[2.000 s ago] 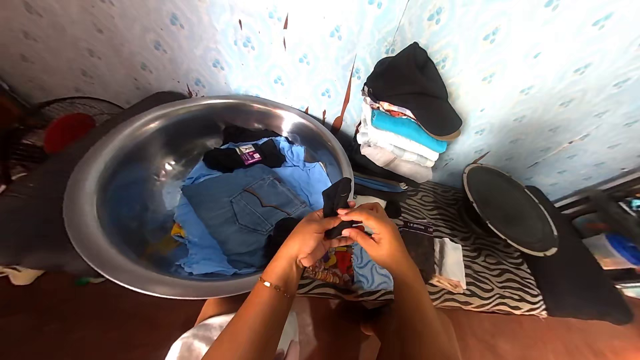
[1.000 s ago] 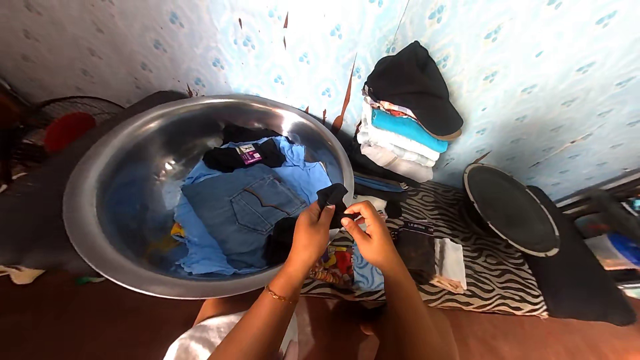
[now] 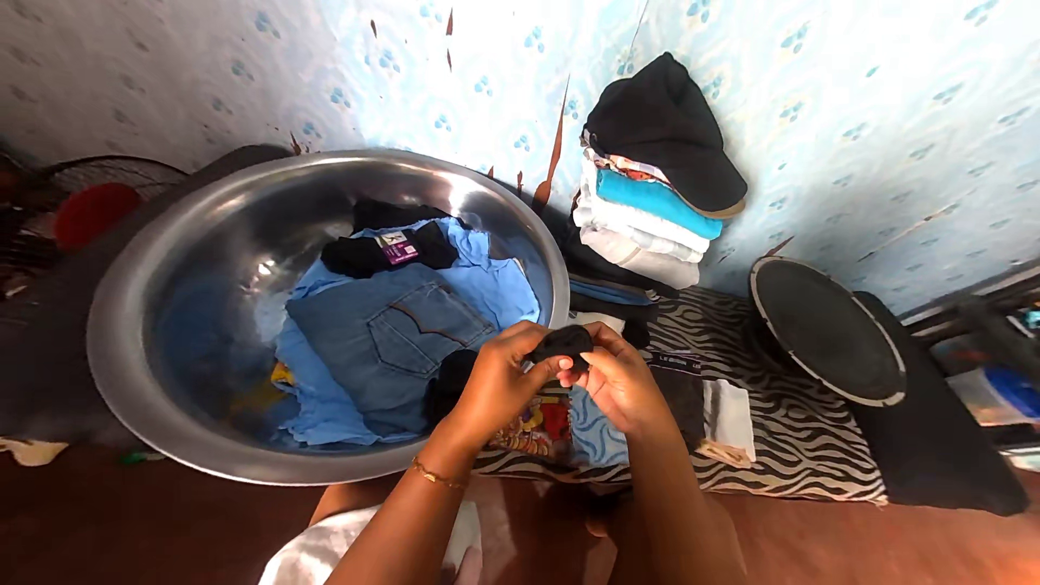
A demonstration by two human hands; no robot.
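My left hand (image 3: 508,366) and my right hand (image 3: 616,375) hold a small black piece of folded cloth (image 3: 561,345) between their fingers, just off the right rim of a large metal basin (image 3: 122,357). Folded blue denim (image 3: 366,325) with a stitched back pocket lies in the basin over light blue cloth (image 3: 504,292). Black socks with a purple label (image 3: 353,256) rest on top. More black cloth (image 3: 451,378) sits beside my left wrist. Below my hands are patterned red and yellow cloth (image 3: 548,422) and blue patterned cloth (image 3: 597,431).
Behind my hands, a black cap (image 3: 662,130) tops a stack of folded clothes (image 3: 650,203) by the wall. Folded dark and white pieces (image 3: 727,414) lie on a zebra-striped cover (image 3: 804,439). A round dark object with a pale rim (image 3: 829,333) leans at the right.
The black cloth stood up above my fingers one second ago; now it is folded smaller and lies flatter between both hands. The basin and the stack have not moved.
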